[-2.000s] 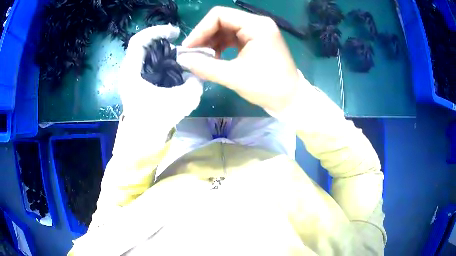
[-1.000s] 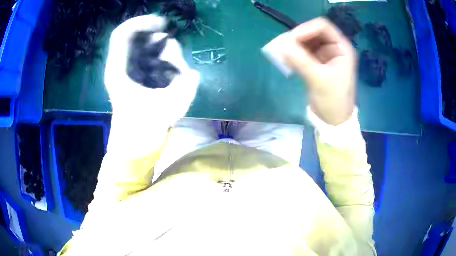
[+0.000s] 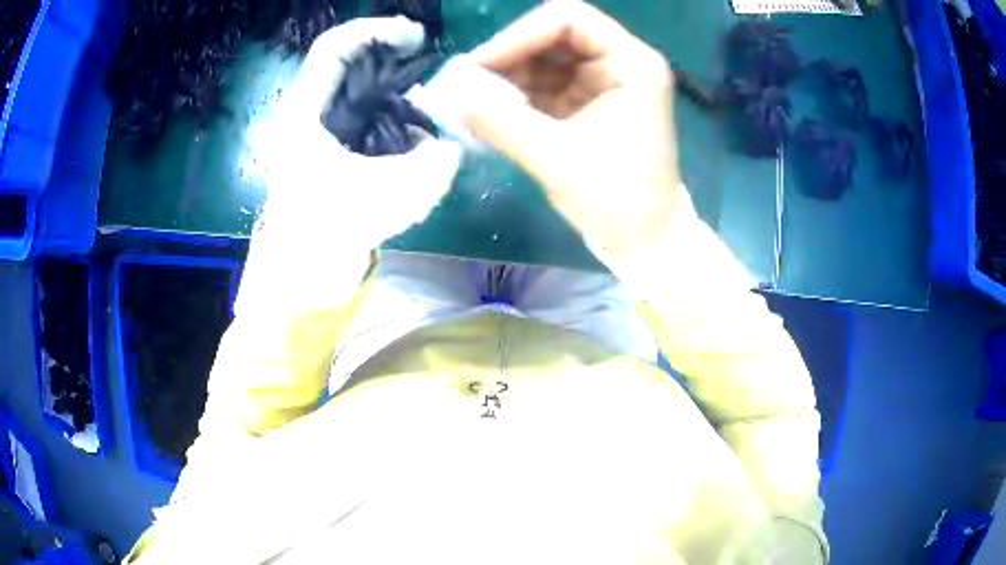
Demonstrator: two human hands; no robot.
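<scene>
My gloved left hand (image 3: 364, 182) holds a black spiky part (image 3: 375, 99) between thumb and fingers, above the left half of the green bench mat. My bare right hand (image 3: 579, 127) pinches a small pale block (image 3: 455, 102) between thumb and fingertips, close against the right side of the spiky part. The block is blurred and its edges merge with the bright fingers. Whether it touches the part is hard to tell.
A large heap of black parts (image 3: 177, 66) lies at the left of the green mat (image 3: 518, 221). Several black spiky parts (image 3: 822, 155) lie apart at the right. Blue bins (image 3: 946, 166) flank the bench, with another dark-filled bin (image 3: 124, 364) below left. A white printed sheet (image 3: 796, 6) is at the far edge.
My right hand has moved back left from over the right of the mat and brought the pale block to the spiky part. My left hand still holds the part, slightly further right.
</scene>
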